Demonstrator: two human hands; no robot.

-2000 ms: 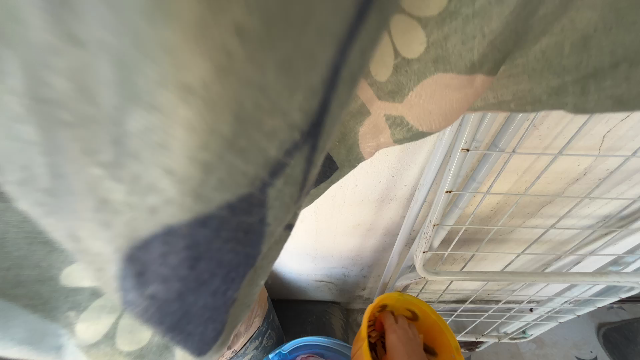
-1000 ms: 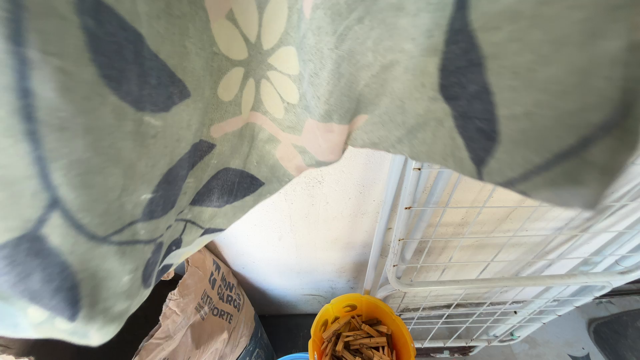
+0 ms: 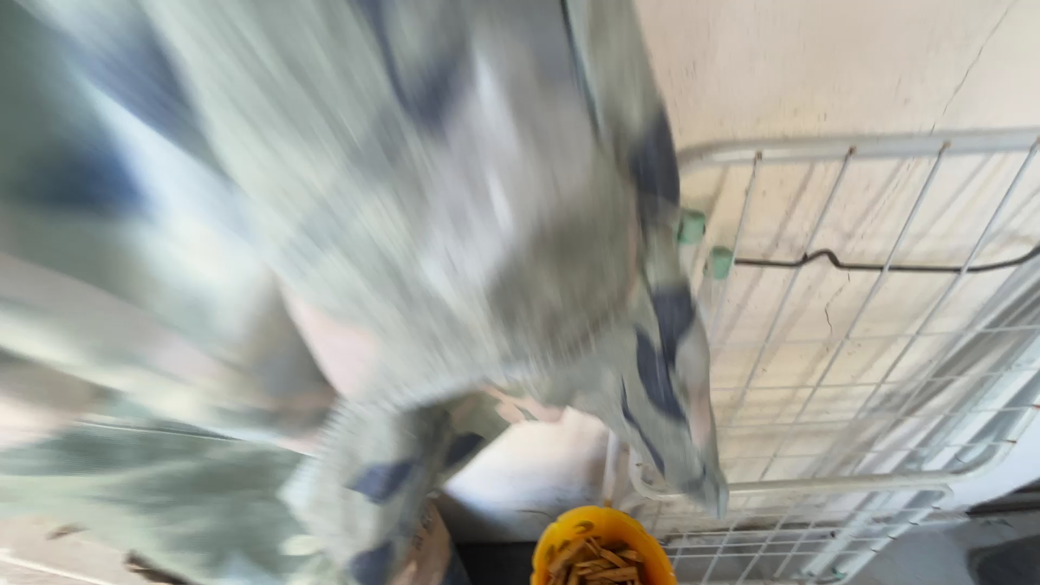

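A green-grey fabric with dark blue leaves and pale flowers (image 3: 666, 357) hangs close to the camera, its left and middle parts blurred. Below its lower edge, at the bottom, stands a yellow plastic container (image 3: 556, 528) holding many wooden clothespins (image 3: 605, 561). Neither of my hands can be made out; the cloth covers much of the view, and whatever is behind it is hidden.
A white wire drying rack (image 3: 829, 487) stands on the right against a pale, cracked wall (image 3: 812, 65). A dark wire (image 3: 894, 266) crosses it near green pieces (image 3: 691, 227). Part of a brown paper sack (image 3: 426, 548) shows left of the container.
A hand was in the yellow container two seconds ago and is out of view since. The patterned fabric has shifted and bunched, baring more of the rack and wall on the right.
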